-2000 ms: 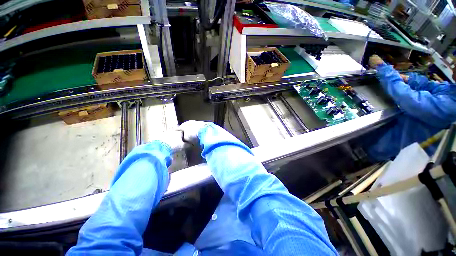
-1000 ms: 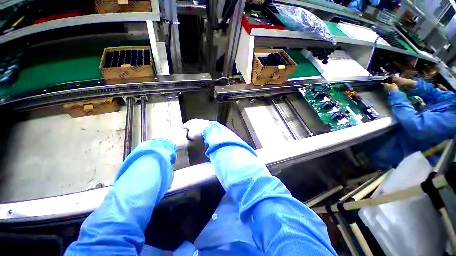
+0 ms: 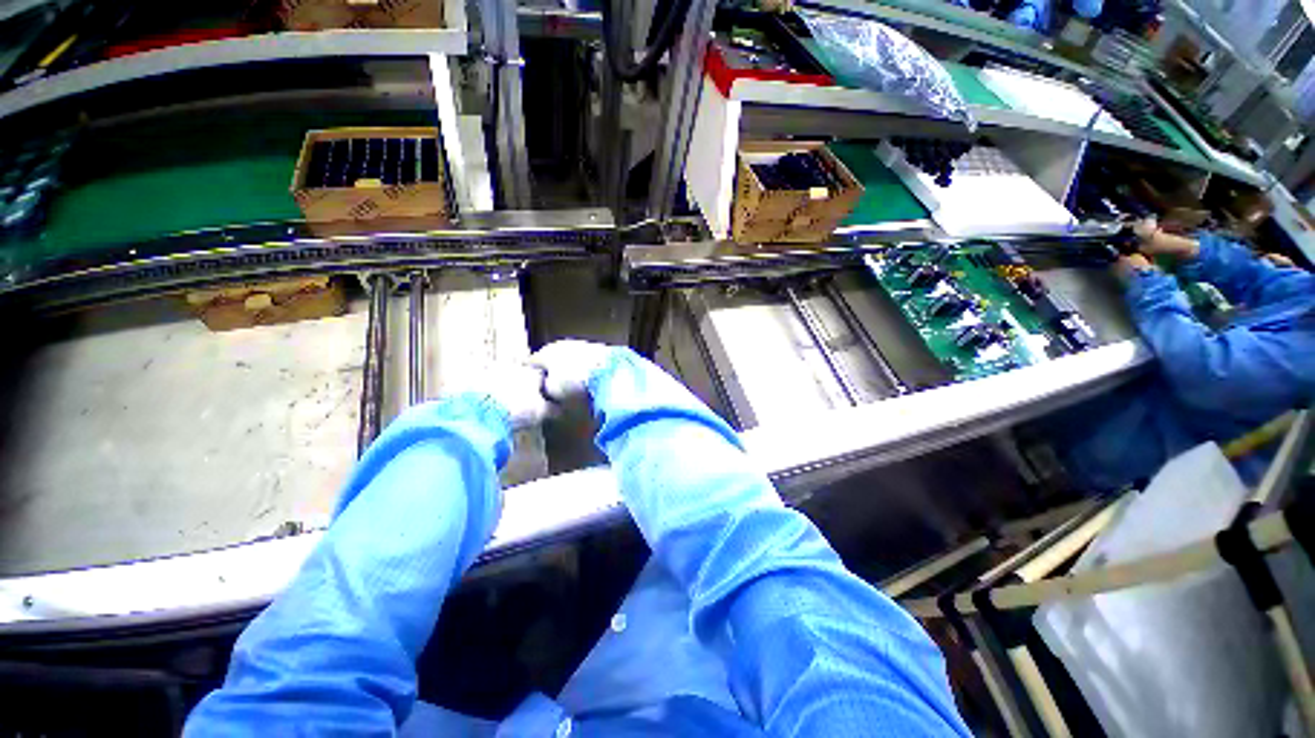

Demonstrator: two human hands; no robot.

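Observation:
My left hand (image 3: 508, 391) and my right hand (image 3: 574, 366), both in white gloves, are close together over the gap in the metal conveyor line (image 3: 620, 260). A small dark spot shows between them; I cannot tell if it is a thing held or a shadow. Their fingers are bunched and hard to make out. A green circuit board (image 3: 952, 310) crowded with parts lies on the conveyor to the right, away from my hands.
Divided brown parts boxes with black components stand on the left shelf (image 3: 369, 180) and right shelf (image 3: 790, 195). A white foam tray (image 3: 995, 195) and a clear plastic bag (image 3: 887, 65) are at right. A co-worker's blue sleeve (image 3: 1211, 325) reaches in. A rack (image 3: 1125, 570) stands lower right.
My hands stay together in nearly the same place. The view has shifted slightly, moving the shelves and board a little right. The co-worker's hands have come together near the conveyor's back rail.

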